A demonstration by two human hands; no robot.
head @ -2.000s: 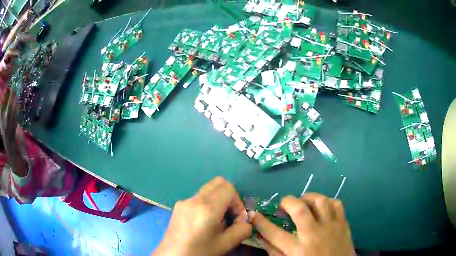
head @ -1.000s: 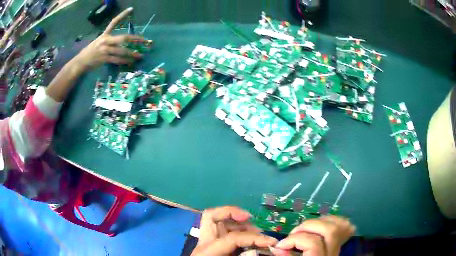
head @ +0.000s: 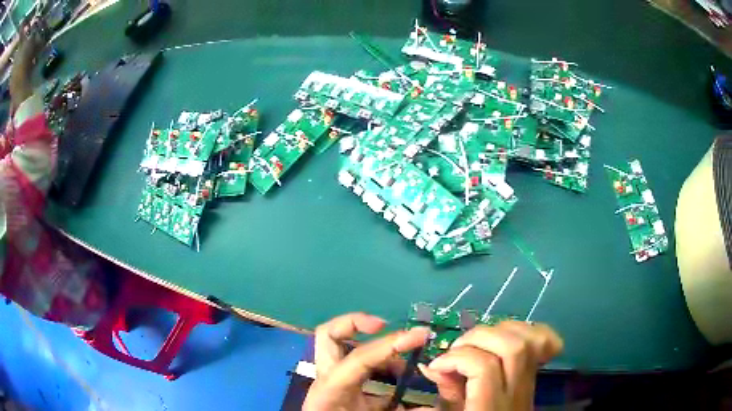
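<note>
A green circuit board panel [head: 441, 316] with white leads standing out from it lies at the near table edge, partly hidden by my hands. My left hand [head: 361, 361] pinches a narrow dark foam tape strip [head: 407, 376] that hangs down below the panel's left part. My right hand [head: 491, 361] is over the panel's right part, fingers curled, with the fingertips close to the strip; whether they grip the panel or the strip is hidden.
A large heap of circuit board panels [head: 409, 193] covers the middle, with a smaller heap [head: 172, 213] at left. A single panel [head: 638, 210] and foam tape roll [head: 709, 241] lie at right. Another person's sleeve [head: 32, 185], a black tray [head: 104, 120] and red stool [head: 160, 321] are at left.
The neighbouring person's hand has drawn back left, and the panel it touched is gone from there. My left fingers have moved onto the panel's left part, and the dark strip now shows below them.
</note>
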